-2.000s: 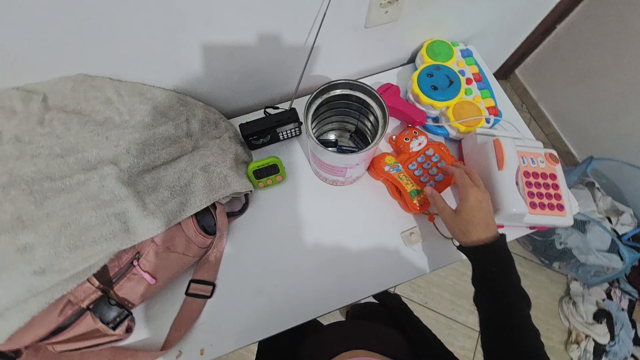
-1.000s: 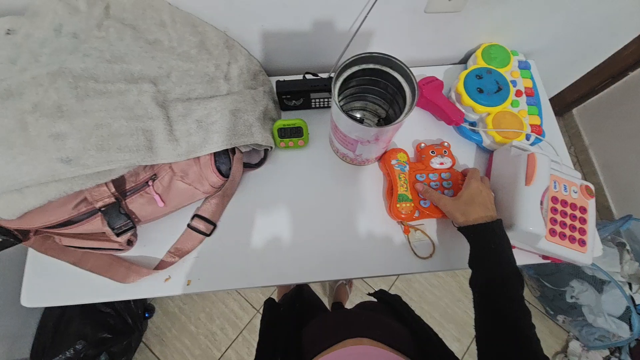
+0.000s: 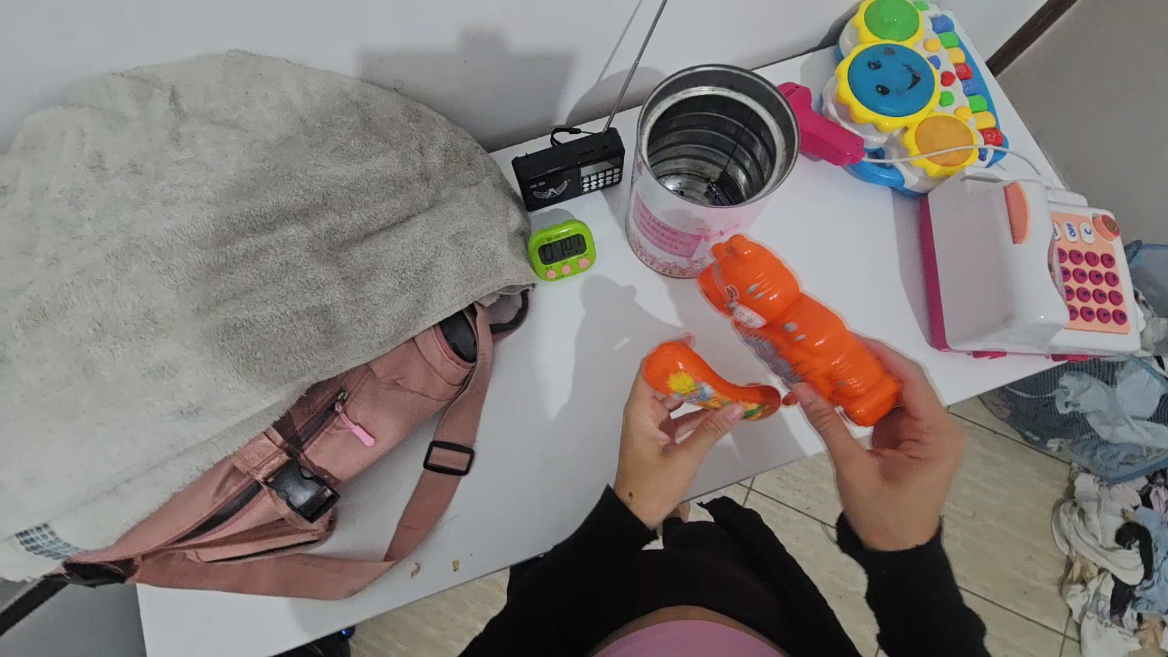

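My left hand grips the orange handset of a toy phone, tilted above the white table's front part. In my right hand is the orange cat-shaped toy phone body, lifted and turned on its side, its button face angled toward the handset. The two parts are close together; whether the cord joins them is hard to tell. Just behind them stands an open metal can with a pink and white wrapper. To its left are a green digital timer and a black radio with its antenna raised.
A pink shoulder bag lies under a grey towel on the left. A pink toy touches the can's right side, near a colourful toy piano. The white toy cash register sits at the right edge, above a mesh laundry basket.
The toy phone lay on the table under my right hand; now its body is lifted in my right hand. My left hand has come into view, holding the handset.
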